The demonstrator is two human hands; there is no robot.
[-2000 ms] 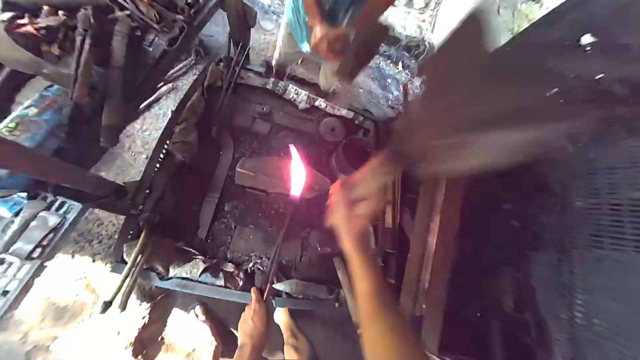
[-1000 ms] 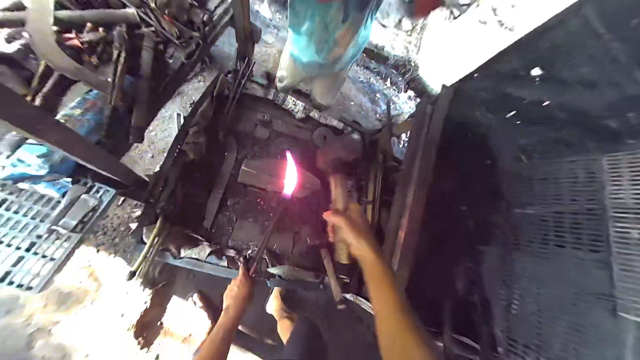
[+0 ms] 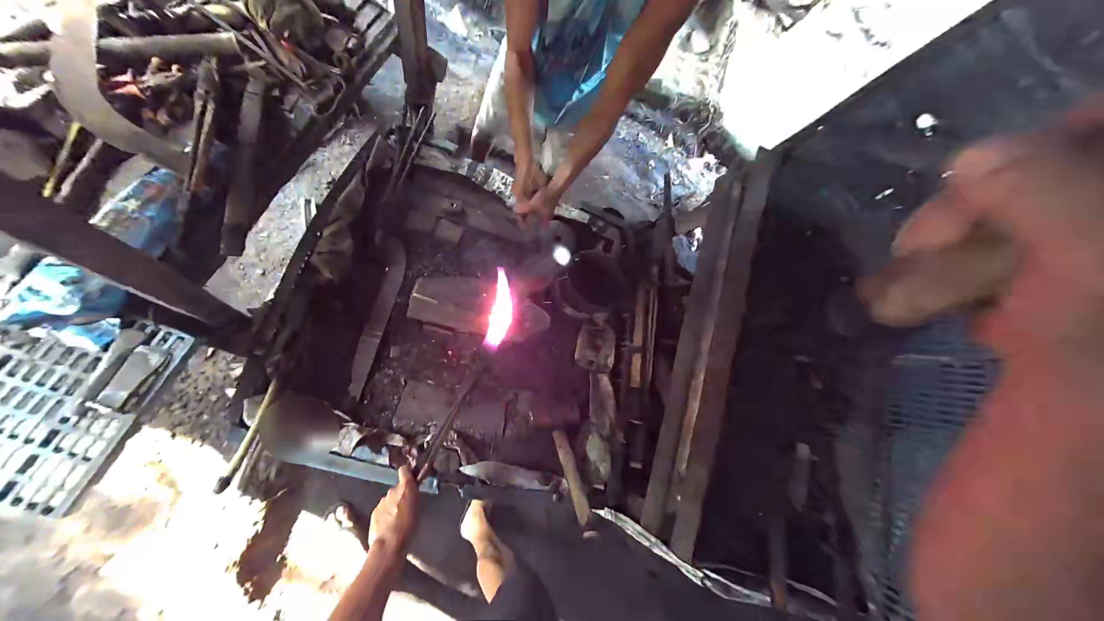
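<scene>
My left hand (image 3: 394, 511) grips the lower end of long metal tongs (image 3: 450, 417), which reach up to a glowing curved piece of metal (image 3: 499, 309). The hot piece lies over the anvil block (image 3: 448, 302) in the middle of the work pit. My right hand (image 3: 975, 233), large and blurred at the right, is closed round a wooden hammer handle (image 3: 940, 272); the hammer's head cannot be made out. A co-worker's two hands (image 3: 536, 200) are together at the far side of the pit, on a tool whose blurred head is near the anvil.
A wooden handle (image 3: 571, 479) leans at the pit's near right edge. Long timber beams (image 3: 703, 362) border the right side. Scrap metal and wood lie upper left, above a plastic grate (image 3: 69, 414). A bare foot (image 3: 474, 522) stands near the pit's front edge.
My right hand has risen from beside the anvil to the far right with the hammer. The co-worker's arms have come into view over the far side. My left hand still holds the tongs.
</scene>
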